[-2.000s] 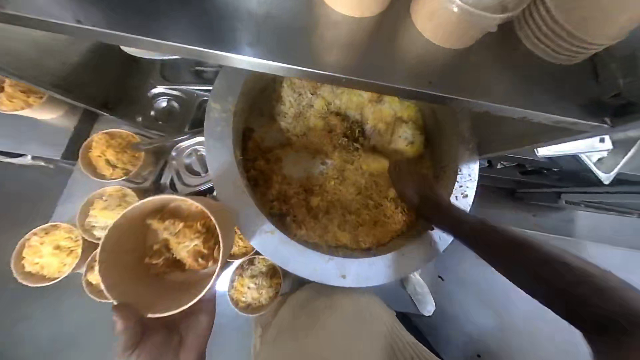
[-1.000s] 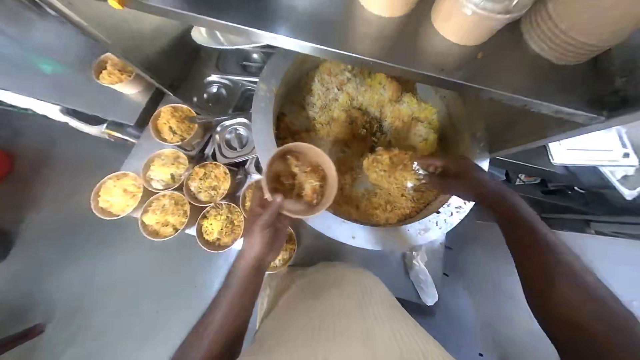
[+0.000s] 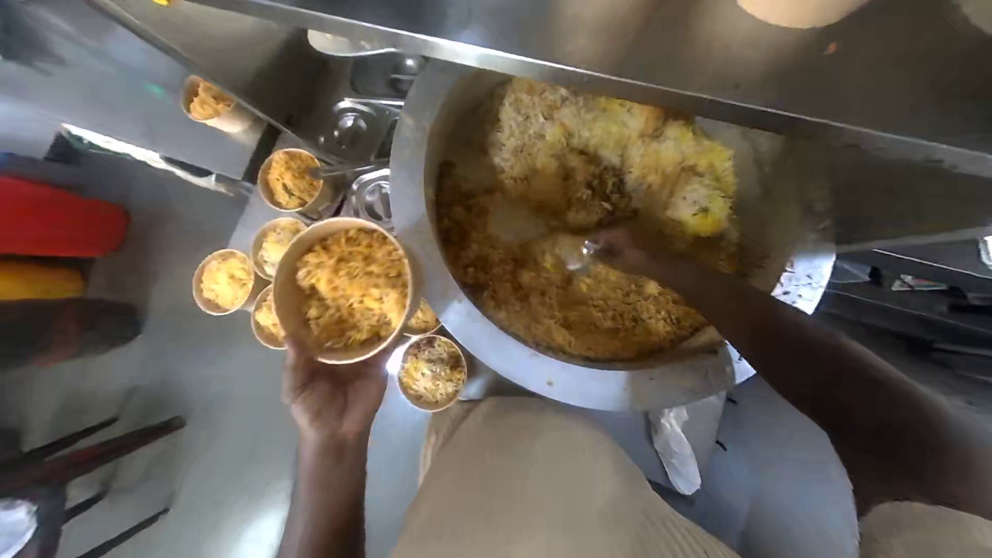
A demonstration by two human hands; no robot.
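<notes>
My left hand [image 3: 337, 391] holds a brown paper bowl [image 3: 349, 291] with orange-yellow rice in it, left of a large round metal pot [image 3: 535, 372]. Inside the pot lies more rice [image 3: 620, 318], white and yellow at the back, browner toward the front. My right hand [image 3: 624, 248] is over the pot, closed on a metal utensil [image 3: 581, 252]; its lower end is blurred against the rice. Several filled paper bowls stand around the held one, among them one with yellow rice [image 3: 225, 281] and one with mixed rice [image 3: 432, 372].
A steel shelf [image 3: 659, 46] overhangs the back of the pot, with a paper container [image 3: 802, 9] on it. Lidded steel containers [image 3: 349, 128] stand behind the bowls. A white cloth or plastic piece [image 3: 676, 449] lies near the pot's front. A red object [image 3: 58, 217] is at far left.
The bowl in my left hand has moved left, away from the pot's rim, and holds more rice than before. My right hand has moved left over the pot; the rice seen on its utensil earlier no longer shows there.
</notes>
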